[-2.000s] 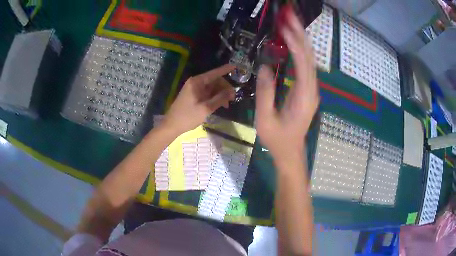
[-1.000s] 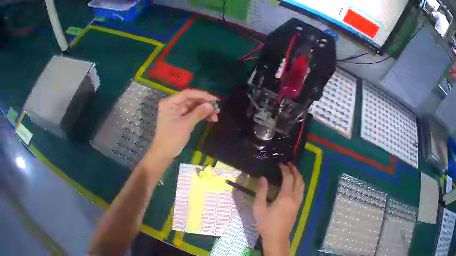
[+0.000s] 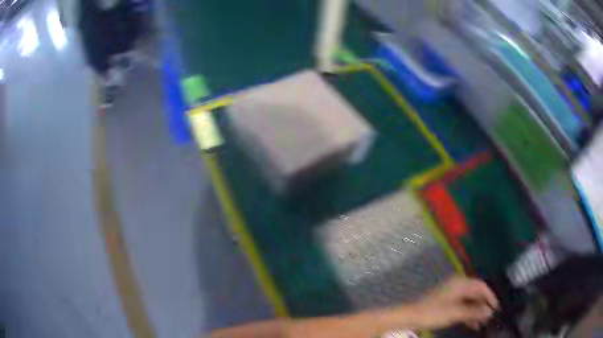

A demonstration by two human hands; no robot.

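The view is strongly blurred. My left hand (image 3: 466,304) is at the lower right with its fingers curled together, beside the component tray and next to the dark test fixture (image 3: 562,290). Blur hides whether a small module is between its fingertips. The left component tray (image 3: 380,244), pale with rows of small dots, lies above and left of my left hand. A brownish blur in the lower right corner may be part of my right hand; I cannot tell.
A grey-white tray stack (image 3: 291,125) stands on the green mat at upper centre. A blue bin (image 3: 420,72) and a pale post (image 3: 330,33) are behind it. Yellow and red tape marks the mat. Grey floor (image 3: 152,218) and a dark blurred object (image 3: 109,30) are at the left.
The view has swung left, bringing the tray stack to the centre and the fixture to the right edge. The label sheets, right trays and monitor have left the view.
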